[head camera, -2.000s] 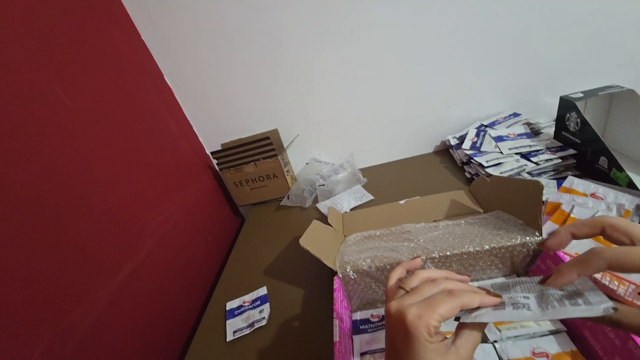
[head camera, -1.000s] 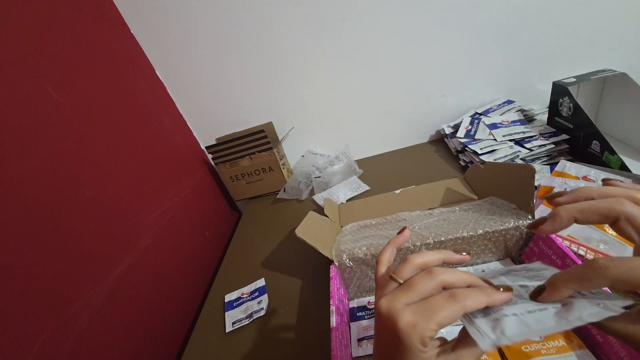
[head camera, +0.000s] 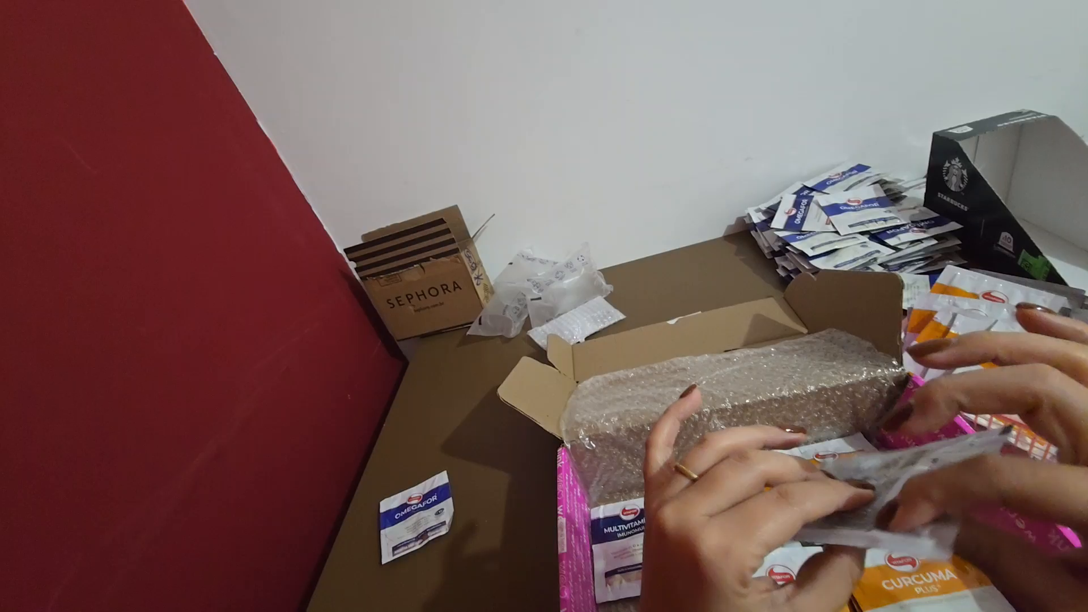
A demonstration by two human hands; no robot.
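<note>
Both hands are over an open pink cardboard box (head camera: pixel 575 531) lined with bubble wrap (head camera: pixel 680 391). My left hand (head camera: pixel 748 518), with a ring on one finger, pinches the left end of a whitish, translucent packet (head camera: pixel 901 484). At its right part my right hand (head camera: pixel 994 425) grips the same packet between thumb and fingers. Below the hands, in the box, lie an orange and white Curcuma sachet (head camera: pixel 922 582) and, at the left, a blue and white multivitamin sachet (head camera: pixel 619 552). The packet's printed face is blurred.
A single blue and white sachet (head camera: pixel 416 517) lies left of the box. Behind stand a small brown carton (head camera: pixel 433 297), clear air pillows (head camera: pixel 544 289), a heap of sachets (head camera: pixel 850 221) and a black display box (head camera: pixel 977 195). Orange and white sachets (head camera: pixel 952 314) lie at the right.
Both hands keep hold of a whitish packet, whose tilt has changed. The fingers of my left hand have shifted on it. The box and the heap have stayed put.
</note>
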